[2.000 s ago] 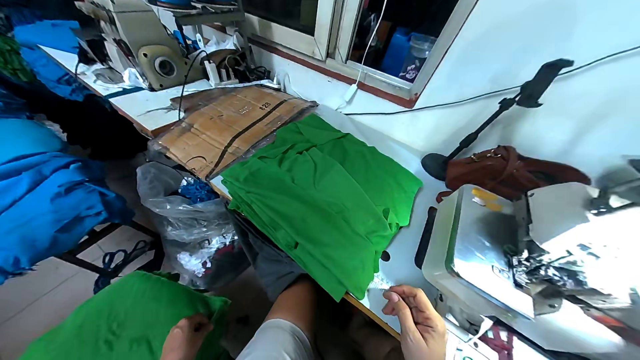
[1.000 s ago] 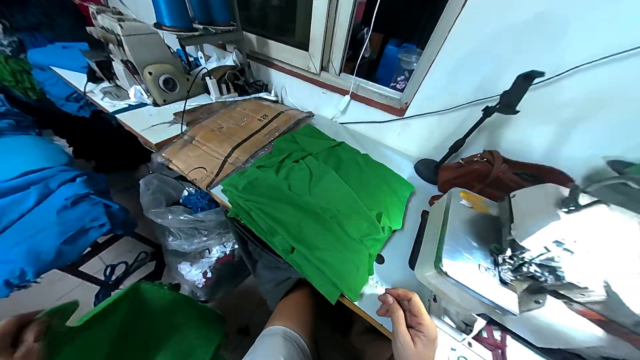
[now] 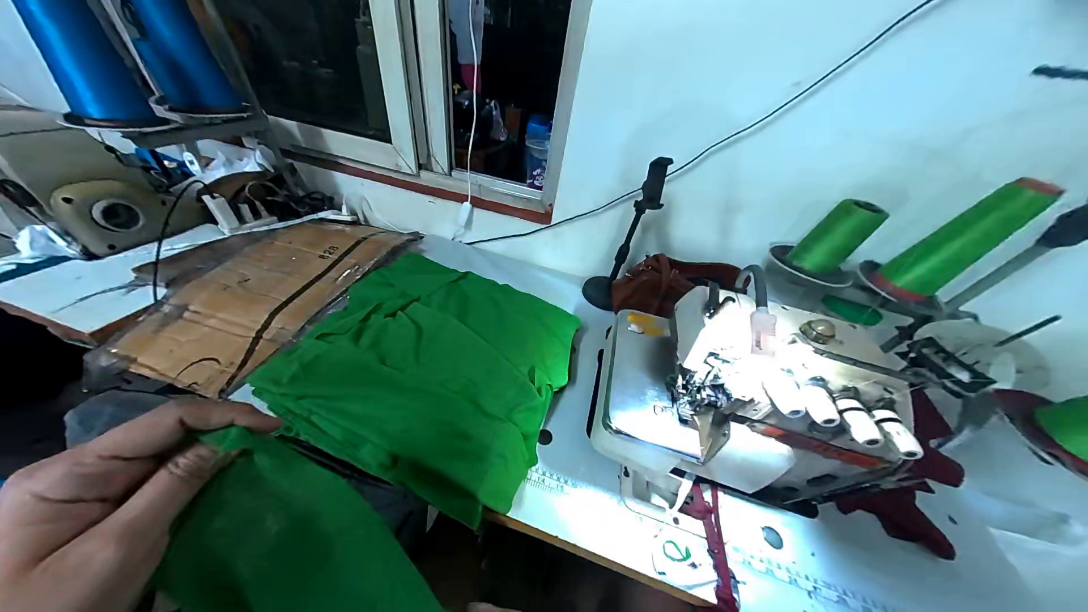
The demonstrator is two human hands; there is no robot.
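Observation:
My left hand [image 3: 127,493], at the lower left, pinches the edge of a green fabric piece [image 3: 289,527] between thumb and fingers. The cloth hangs down from it past the bottom edge of the view. Just beyond my fingertips lies a stack of green fabric [image 3: 433,365] on the white sewing table [image 3: 586,544]. Of my right hand [image 3: 489,607] only a sliver shows at the bottom edge, so its grip is hidden. To the right of the stack stands an overlock sewing machine [image 3: 748,382] with its lamp lit.
Taped cardboard [image 3: 263,297] lies left of the stack. Behind the machine are a brown bag [image 3: 671,285], a black stand [image 3: 625,238] and green thread cones [image 3: 960,238]. Dark red fabric strips [image 3: 718,544] hang at the table's front. Another sewing machine [image 3: 110,204] stands far left.
My left hand has come up from the lower left with the green piece, close to the stack. My right hand has mostly left the view from beside the table edge. The view has turned right.

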